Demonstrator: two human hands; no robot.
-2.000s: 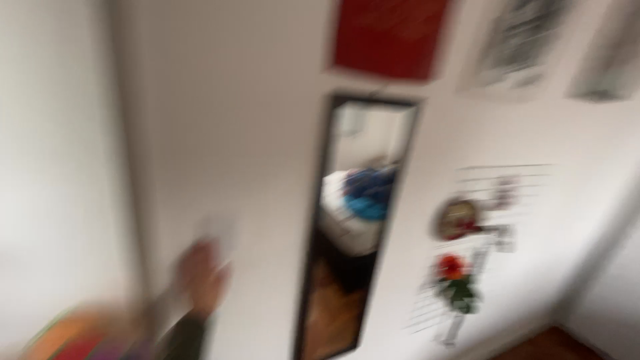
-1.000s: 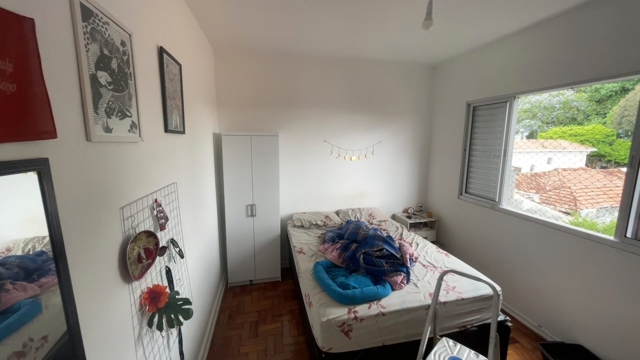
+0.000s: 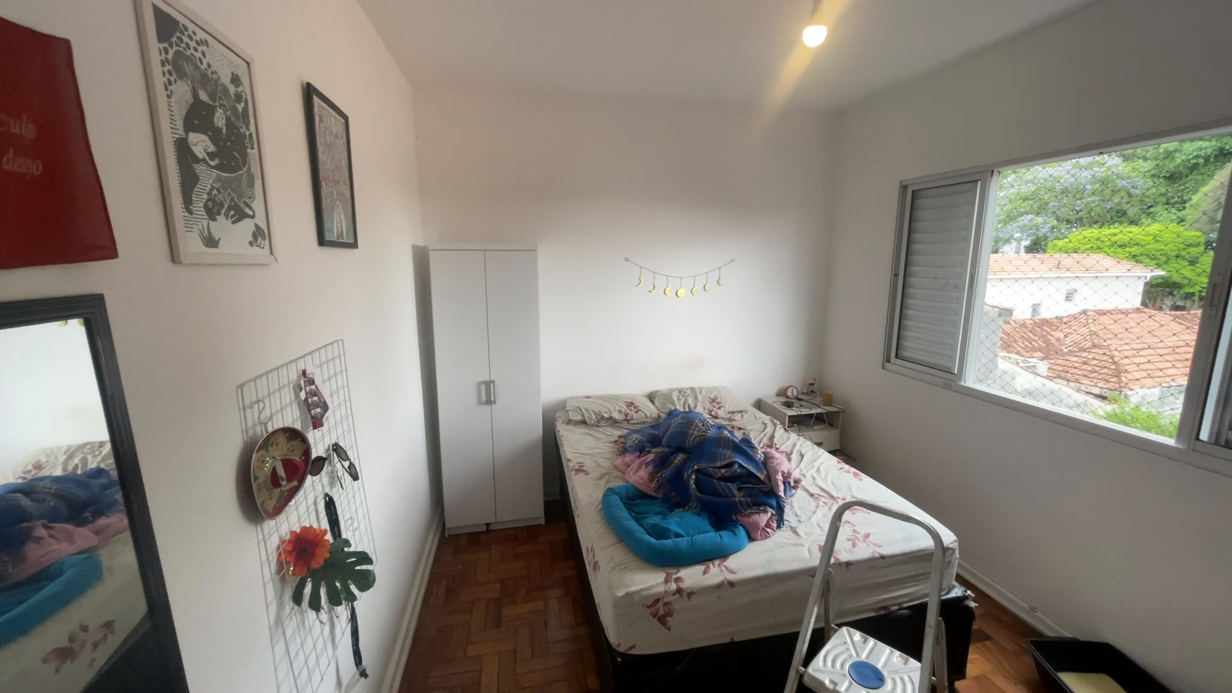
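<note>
Neither of my hands shows in the head view. Ahead stands a bed (image 3: 828,534) with a floral fitted sheet and two pillows. A rumpled blue plaid blanket (image 3: 707,467) lies on it with pink cloth, and beside these is a turquoise padded pet bed (image 3: 664,529). At the bed's near right end stands a metal step ladder (image 3: 866,664). A ceiling bulb (image 3: 814,36) glows overhead.
A white wardrobe (image 3: 486,385) stands by the far wall, a nightstand (image 3: 804,416) beyond the bed. The left wall bears a mirror (image 3: 125,462) and a wire grid (image 3: 289,635). A black tray (image 3: 1097,669) sits at lower right, below a window (image 3: 1078,289).
The ceiling bulb has gone from unlit to lit. A hand blurred near the wall two seconds ago is out of view. The view has swung from the mirror wall to the room.
</note>
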